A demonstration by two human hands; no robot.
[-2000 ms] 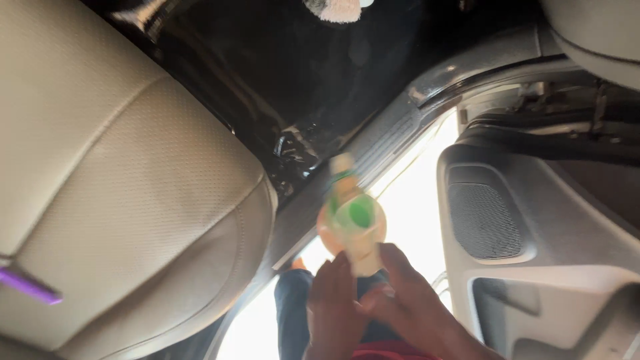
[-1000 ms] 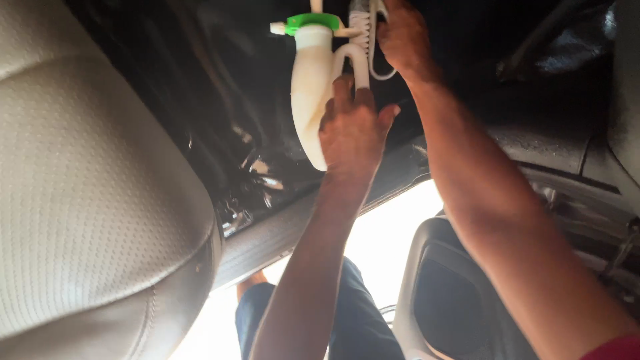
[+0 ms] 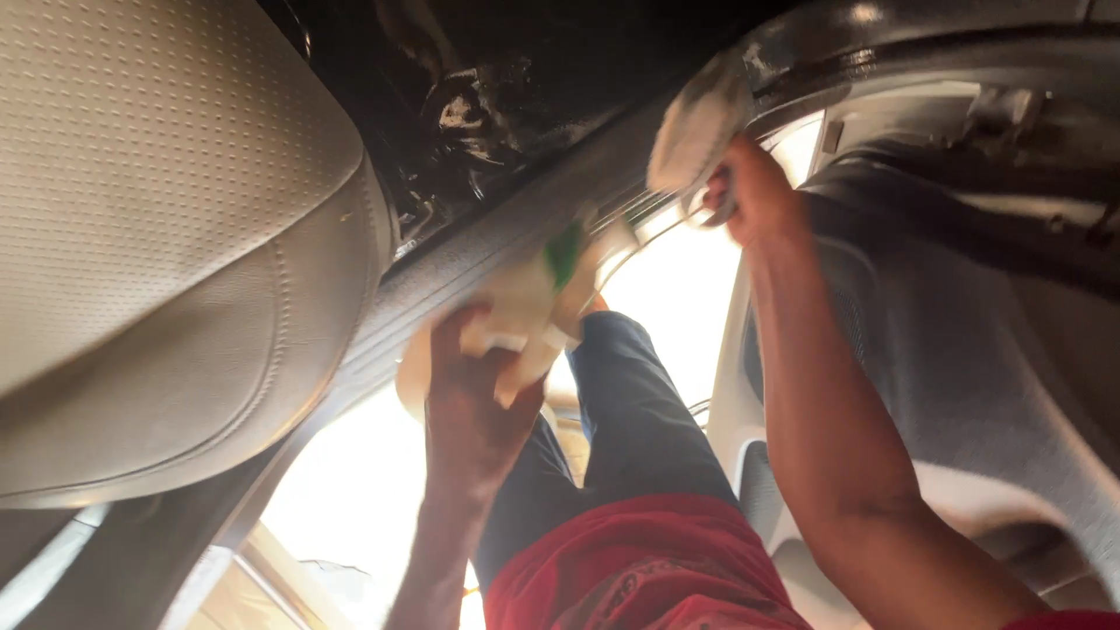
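Observation:
My left hand point(image 3: 481, 385) grips a pale plastic bottle point(image 3: 516, 302) with a green part at its top; motion blurs both. The bottle is tilted over the door sill, and its far end is hard to make out. My right hand point(image 3: 761, 188), higher up and to the right, is closed on the handle of a scrub brush point(image 3: 700, 131) with pale bristles. A white loop shows beside those fingers. The brush is over the upper part of the sill, apart from the bottle.
A beige perforated leather car seat point(image 3: 175, 219) fills the left side. Between seat and door runs the door sill point(image 3: 437, 254), with a dark, wet-looking floor point(image 3: 525, 52) beyond it. The open car door point(image 3: 945, 350) stands at right. My legs in jeans point(image 3: 639, 402) are below.
Both hands have drawn back from over the dark floor to the sill. They were close together one second ago and are now apart, bottle in the left and brush in the right.

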